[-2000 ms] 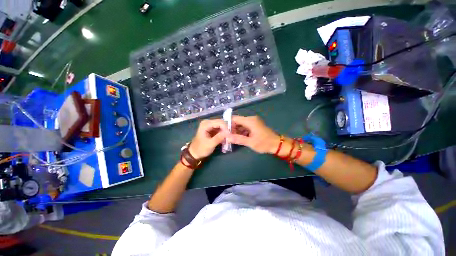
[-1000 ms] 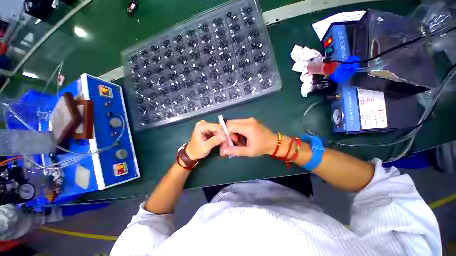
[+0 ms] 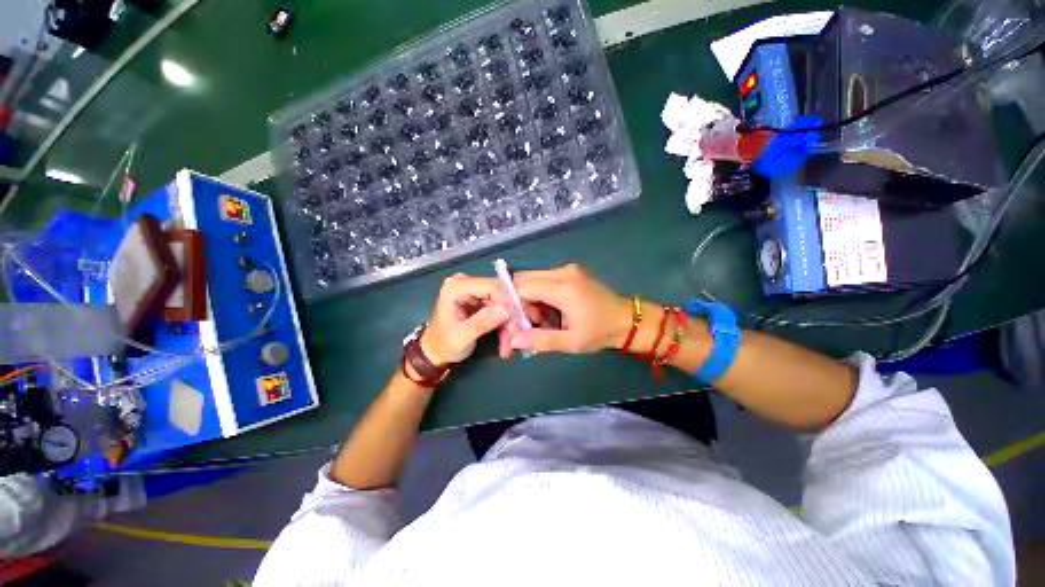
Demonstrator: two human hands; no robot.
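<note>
A small whitish strip, perhaps the folded zip-lock bag, is held between both hands, tilted, just in front of the tray. My left hand, with a brown wrist strap, pinches its left side. My right hand, with red bracelets and a blue band, grips it from the right. Fingers hide its lower part; what it contains cannot be made out. The clear blister tray lies beyond the hands, with small dark components in its pockets.
At left stands a blue machine with a brown block fixture and tubes. At right are a glue dispenser, red-barrelled syringe, crumpled tissue and hoses. A small dark component lies past the tray.
The whitish strip has tilted from nearly upright to leaning left at its top. Both hands stay together around it. The whole view has shifted slightly.
</note>
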